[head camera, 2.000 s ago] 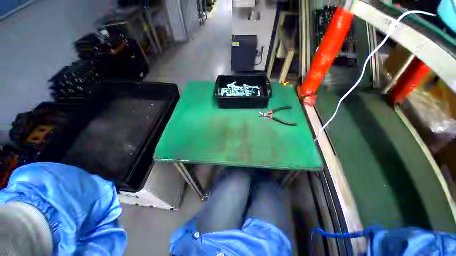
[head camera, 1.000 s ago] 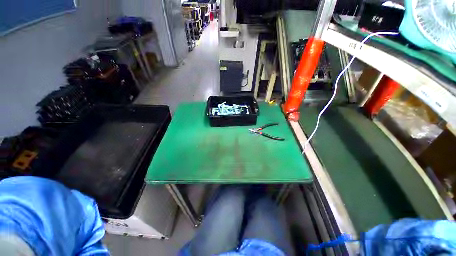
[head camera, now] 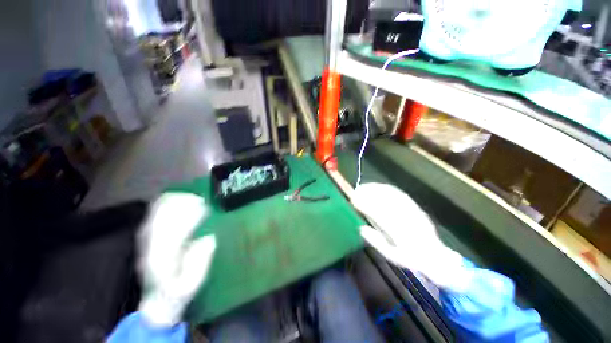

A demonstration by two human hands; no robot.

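Note:
My left hand (head camera: 174, 251), in a white glove and blurred, is over the left edge of the green mat, fingers apart and empty. My right hand (head camera: 409, 234), also white-gloved and blurred, is over the mat's right edge and the bench rail, thumb apart from the fingers, holding nothing. The green mat (head camera: 268, 248) shows between the hands. The side cutters (head camera: 307, 196) lie on it with their handles spread. The small black bin (head camera: 250, 198) with pale strips (head camera: 249, 178) stands at its far edge. Neither hand touches the cutters or bin.
A large black tray (head camera: 80, 268) is left of the bench. A red-orange wrapped post (head camera: 328, 117) with a white cable (head camera: 366, 127) stands at the far right corner. The dark green conveyor belt (head camera: 462, 218) runs along the right. A turquoise fan (head camera: 492, 30) stands on the shelf (head camera: 482, 107).
Both gloved hands have come up into view over the mat's sides. The view has turned to the right, so the bench appears tilted and further left. The cutters and bin keep their places on the mat.

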